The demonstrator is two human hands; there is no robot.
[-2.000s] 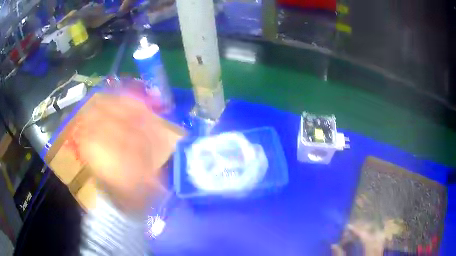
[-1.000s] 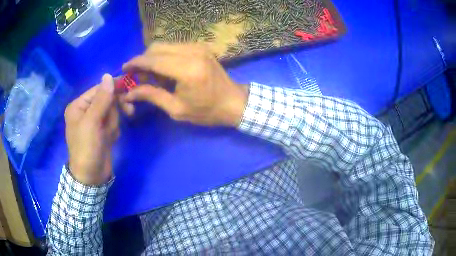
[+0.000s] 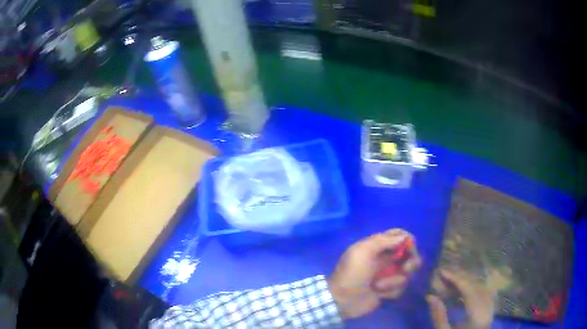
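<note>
My left hand (image 3: 376, 273) is closed around small red pieces (image 3: 400, 250), over the blue sheeting left of the screw tray. My right hand (image 3: 466, 299) is at the near left edge of the screw tray (image 3: 508, 238), cut off by the bottom of the picture. Its thumb and fingers are apart and no held piece shows, though it is blurred. The tray holds a mass of grey-brown screws and a red patch in its near right corner. An open white adapter housing (image 3: 388, 172) stands behind my left hand, circuit board and yellow block facing up, prongs to the right.
A blue bin (image 3: 338, 215) holds an open clear bag (image 3: 267, 193) with small dark pieces. Left of it are two carton lids (image 3: 138, 212), one with red pieces (image 3: 100, 157). A spray can (image 3: 174, 87) and a pale post (image 3: 232, 71) stand behind. The green conveyor (image 3: 328, 90) runs across the back.
The view has swung back left from the close view of both hands. My hands were together at the red pieces; now they are apart, with my right hand at the screw tray.
</note>
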